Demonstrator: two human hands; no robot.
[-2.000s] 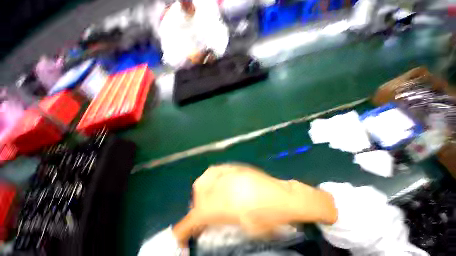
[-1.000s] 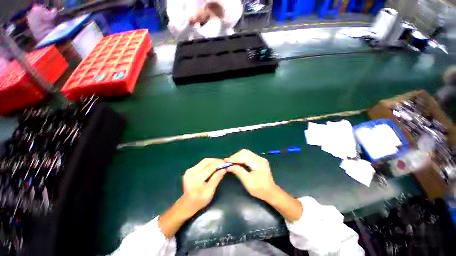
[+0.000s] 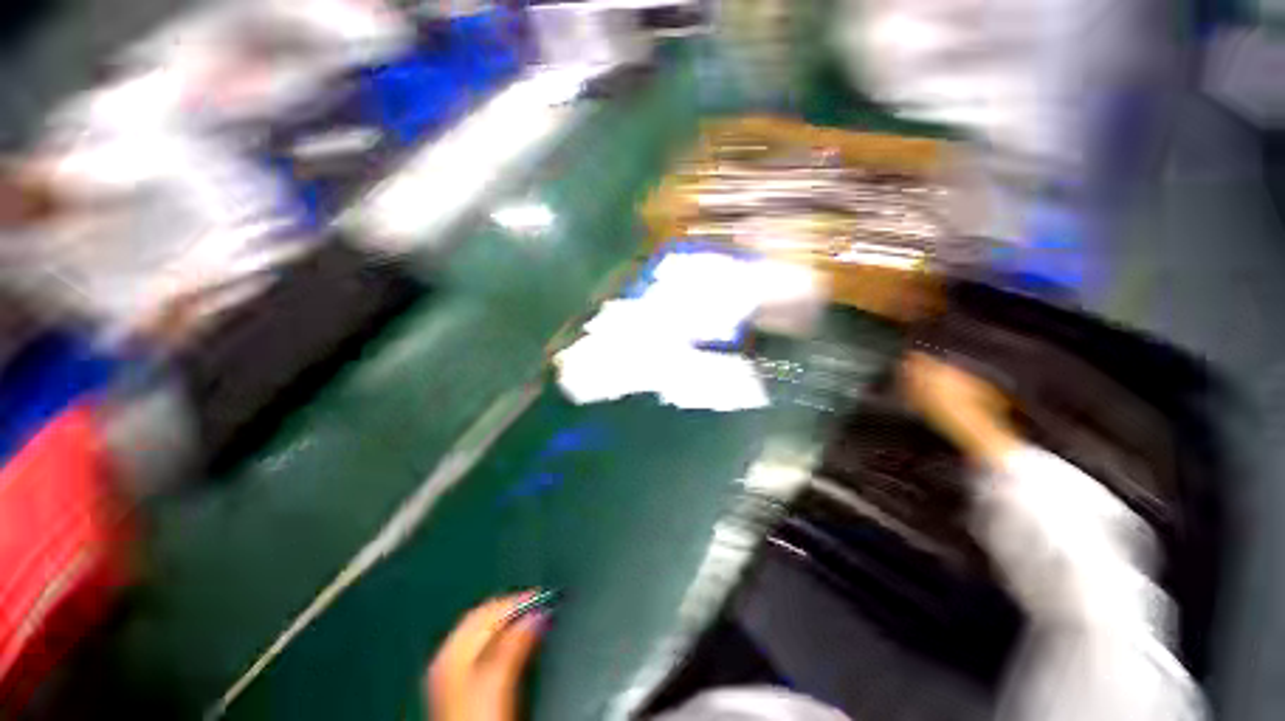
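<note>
The picture is strongly blurred. My left hand (image 3: 486,659) is at the bottom, over the green bench (image 3: 465,521), cut off by the lower edge. Its fingertips hold a small slim dark-and-shiny unit (image 3: 533,603). My right hand (image 3: 963,404) reaches over the large black parts bin (image 3: 1127,387) beside the bench. Its fingertips are blurred against the dark contents, so I cannot tell whether it holds anything.
White wipes (image 3: 662,352) lie around a blue tray, with a cardboard box of metal parts (image 3: 846,183) behind. A blue pen (image 3: 571,441) lies on the bench. A black tray (image 3: 289,345) and red tray (image 3: 57,542) are left. White-clothed people (image 3: 155,197) are across the bench.
The view has swung right. My hands were together on the small unit; now they are apart, with the unit in my left hand and my right hand over the black bin.
</note>
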